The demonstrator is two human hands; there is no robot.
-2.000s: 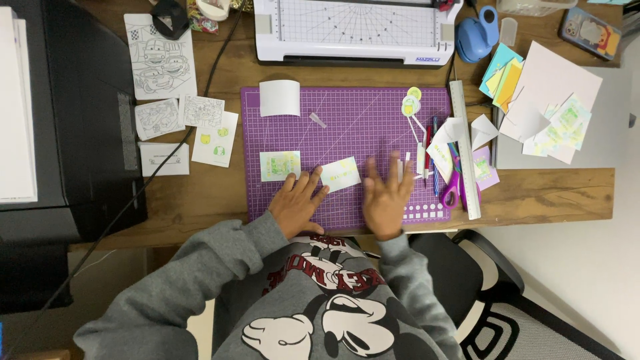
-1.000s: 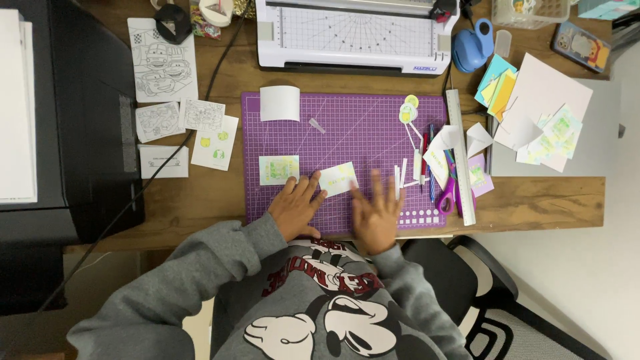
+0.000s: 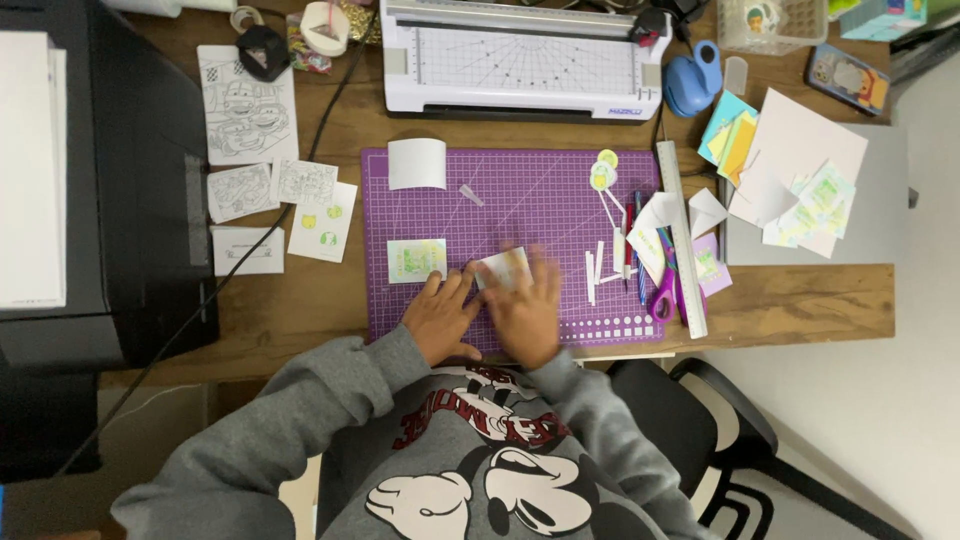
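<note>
My left hand (image 3: 442, 315) rests on the purple cutting mat (image 3: 525, 195), its fingertips between a printed green and yellow card (image 3: 417, 261) and a small white card (image 3: 504, 268). The fingers are spread and grip nothing. Blurred by motion, my right hand (image 3: 525, 315) lies over the right part of the white card, fingers apart. Part of that card is hidden under it. A curved blank white paper (image 3: 417, 164) lies at the mat's upper left, with a small clear strip (image 3: 472, 196) to its right. White paper strips (image 3: 594, 277) lie right of my right hand.
Pens (image 3: 640, 247), purple scissors (image 3: 664, 292) and a ruler (image 3: 682, 240) lie at the mat's right edge. Behind the mat stands a paper trimmer (image 3: 525, 67), with a blue punch (image 3: 691, 82) beside it. Printed sheets (image 3: 247, 112) and a black printer (image 3: 142, 225) are at the left.
My right hand has moved left, from beside the small white card to over its right part. My left hand has stayed about where it was.
</note>
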